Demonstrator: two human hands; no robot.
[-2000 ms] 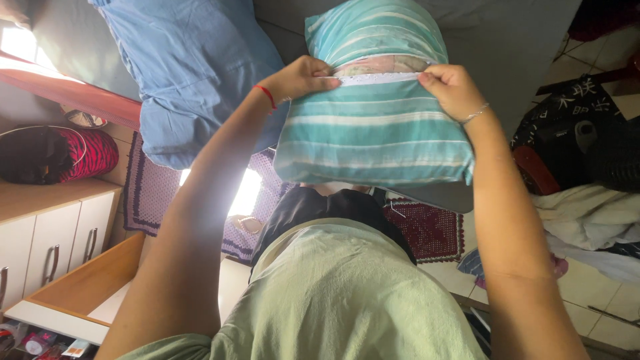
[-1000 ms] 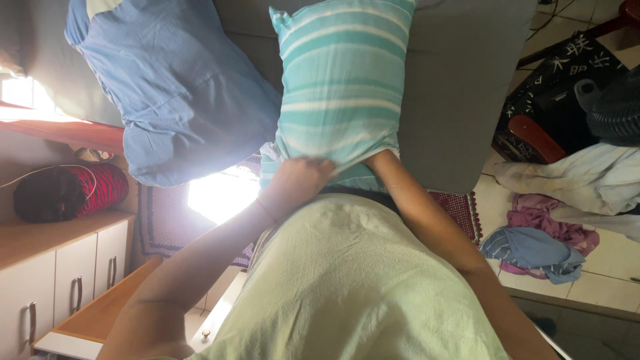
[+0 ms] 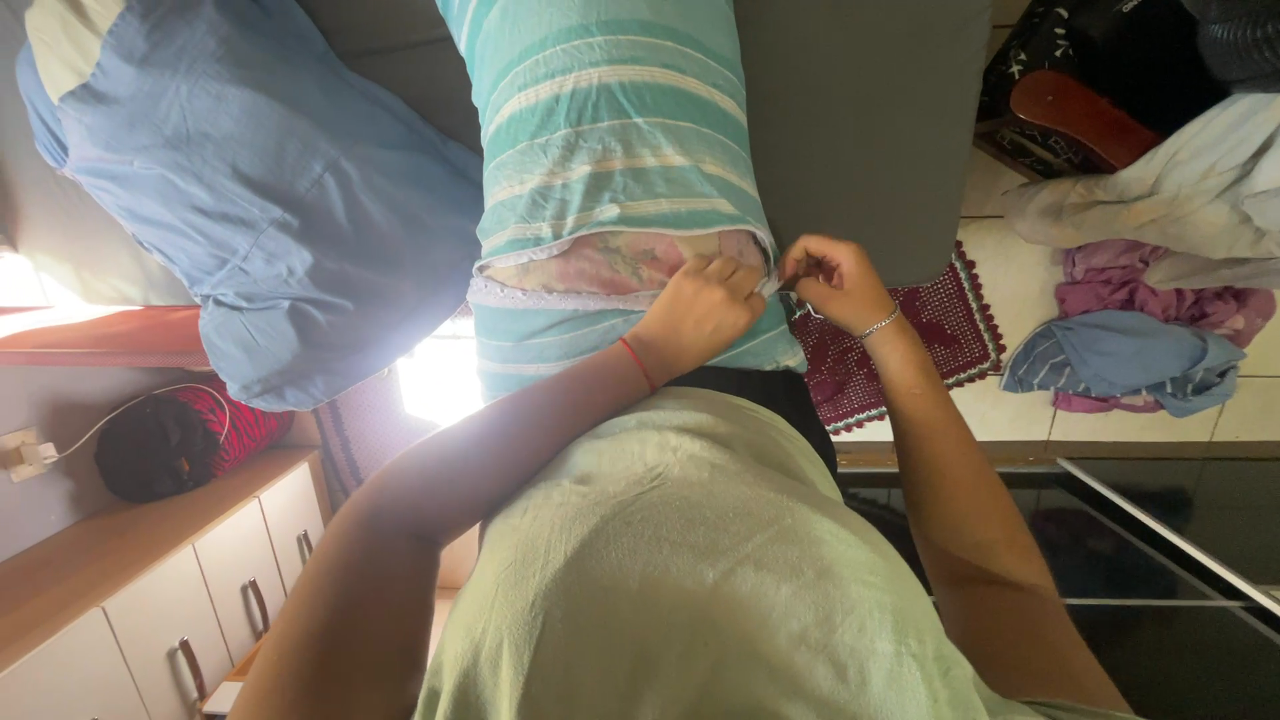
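A pillow in a teal and white striped pillowcase [image 3: 610,130] lies before me on the grey bed. Its open end faces me, and a pink floral inner pillow [image 3: 600,264] shows through the gap. My left hand [image 3: 702,300], with a red string at the wrist, grips the white edge near the right corner of the opening. Beside it, my right hand [image 3: 832,283], wearing a chain bracelet, pinches the edge or zip end at that corner. A short white thread hangs below my right fingers. What lies under my left fingers is hidden.
A blue-covered pillow [image 3: 290,190] lies left on the grey bed sheet [image 3: 850,120]. A crocheted maroon rug [image 3: 905,340] and heaped clothes [image 3: 1125,360] are on the tiled floor at right. A wooden-topped white cabinet [image 3: 165,610] stands at lower left, with a black and red bundle [image 3: 165,440] on top.
Two seconds ago my hands held both sides of the opening; one second ago they were at the pillow's lower end. Now both are together at its right corner, and the opening shows again.
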